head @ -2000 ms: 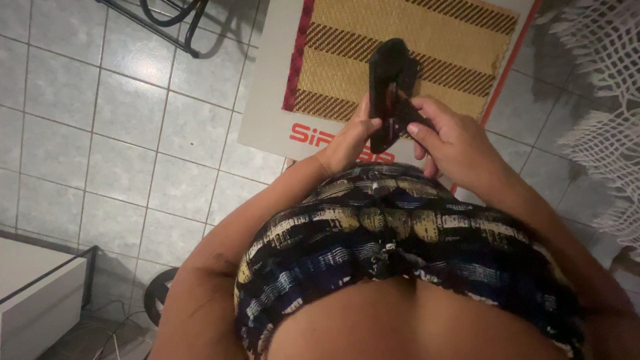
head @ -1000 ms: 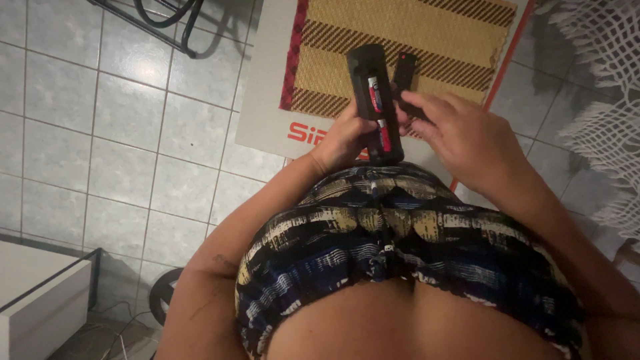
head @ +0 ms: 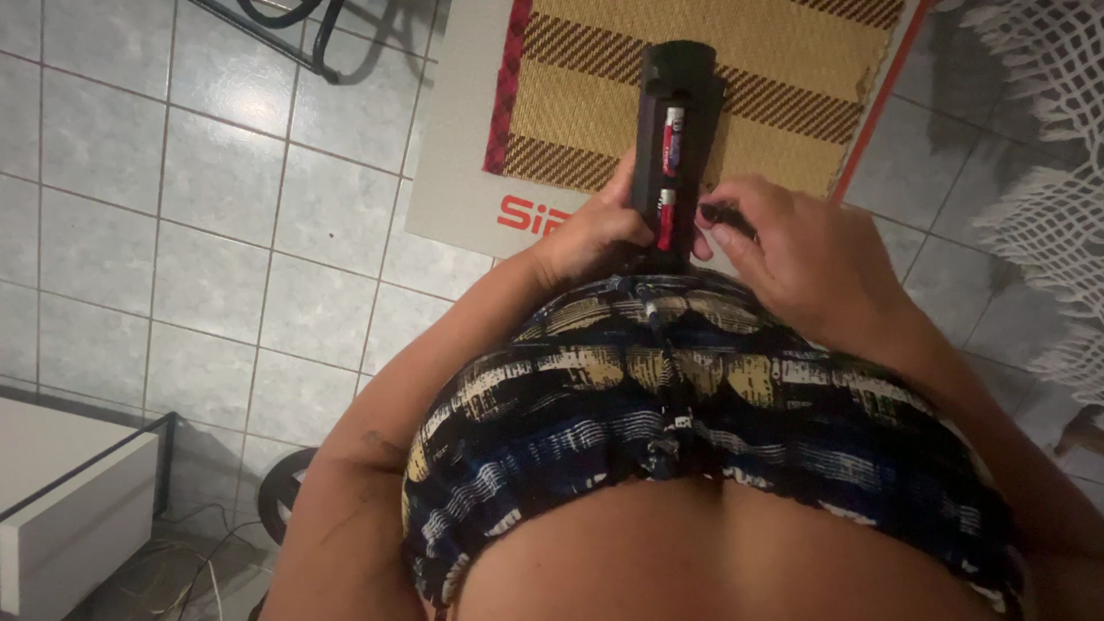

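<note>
My left hand (head: 597,231) grips a long black remote-like device (head: 653,103) from its left side, near its lower end. Its open compartment faces up and shows two red and white batteries, an upper one (head: 672,142) and a lower one (head: 667,219), in line. My right hand (head: 798,246) is just right of the device, with a small dark piece (head: 726,217) pinched between thumb and fingers; most of that piece is hidden by the hand. Beneath the device lies a woven straw mat (head: 586,78) with brown stripes and a red edge.
The mat rests on a grey board (head: 448,181) with red lettering and a red edge. A black metal frame (head: 319,65) stands at the upper left on the tiled floor. White netted fabric (head: 1052,198) hangs at the right. A white cabinet (head: 78,492) and cables (head: 216,569) are at the lower left.
Two seconds ago the batteries were mostly hidden; the compartment now faces the view. The dark piece, beyond my right fingers one second ago, is now largely within them.
</note>
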